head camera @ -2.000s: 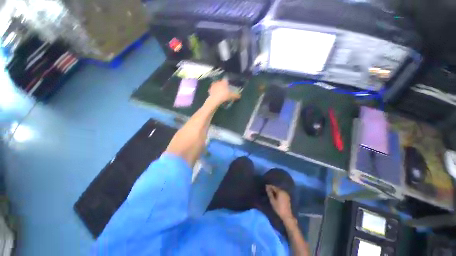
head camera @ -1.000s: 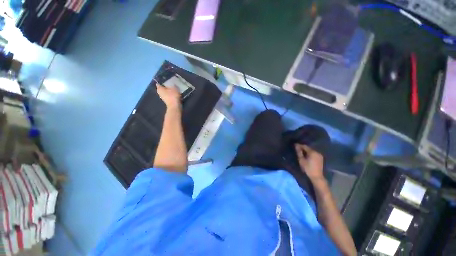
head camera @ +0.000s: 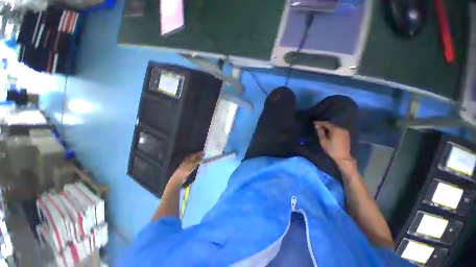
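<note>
A black phone tray (head camera: 175, 117) stands low at the left. A phone (head camera: 167, 83) with a white label lies in its top pocket; lower pockets look empty. My left hand (head camera: 187, 169) is blurred at the tray's lower right side, with a dark flat shape by its fingers; I cannot tell if it is held. My right hand (head camera: 334, 140) rests on my thigh, fingers loosely curled, nothing visible in it. On the bench, a purple phone (head camera: 172, 15) lies at the left. A coupling plate (head camera: 326, 34) bears a cut-off dark phone (head camera: 313, 4) with a cable below it.
At the right stands another tray (head camera: 424, 206) with several white-labelled phones. A mouse (head camera: 406, 15) and a red pen-like tool (head camera: 443, 31) lie on the green bench (head camera: 235, 28). White and red stacked items (head camera: 73, 219) stand at lower left. The bench's front edge crosses above my knees.
My left hand has gone from the bench to the tray's top pocket, then down to its lower right side. A labelled phone now lies in that pocket. My right hand stays on my thigh.
</note>
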